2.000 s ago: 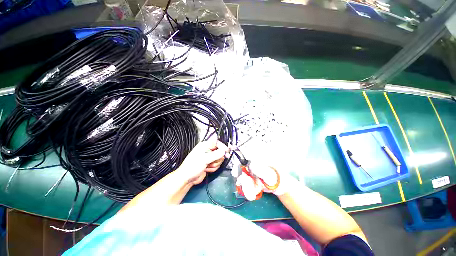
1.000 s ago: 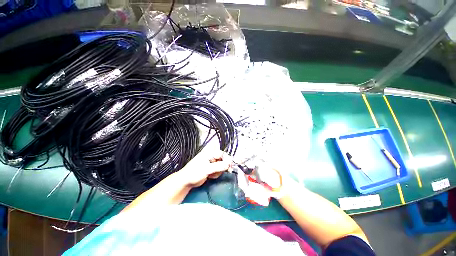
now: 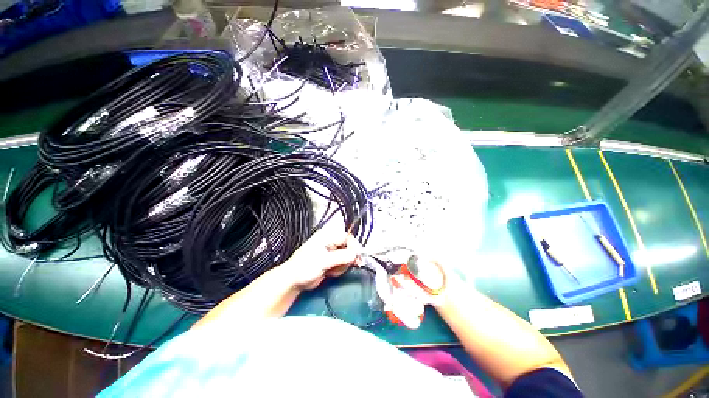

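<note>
Black coiled cables lie in a large pile on the left of the bench. My bare left hand is at the pile's right edge and pinches a cable end; its tip is too small to tell. My gloved right hand holds scissors with red handles, their dark blades pointing left towards my left fingertips. The exact blade opening is blurred. A clear plastic bag with tiny dark and pale pieces lies just beyond my hands.
A second clear bag with short black pieces stands behind the coils. On the right, a blue tray holds two thin-shafted tools. A white label is at the bench edge. Pink cloth shows by my lap.
The scissors have turned and moved slightly right and down from their place two seconds ago. My left hand stays near the same spot, still pinching. The view has shifted slightly.
</note>
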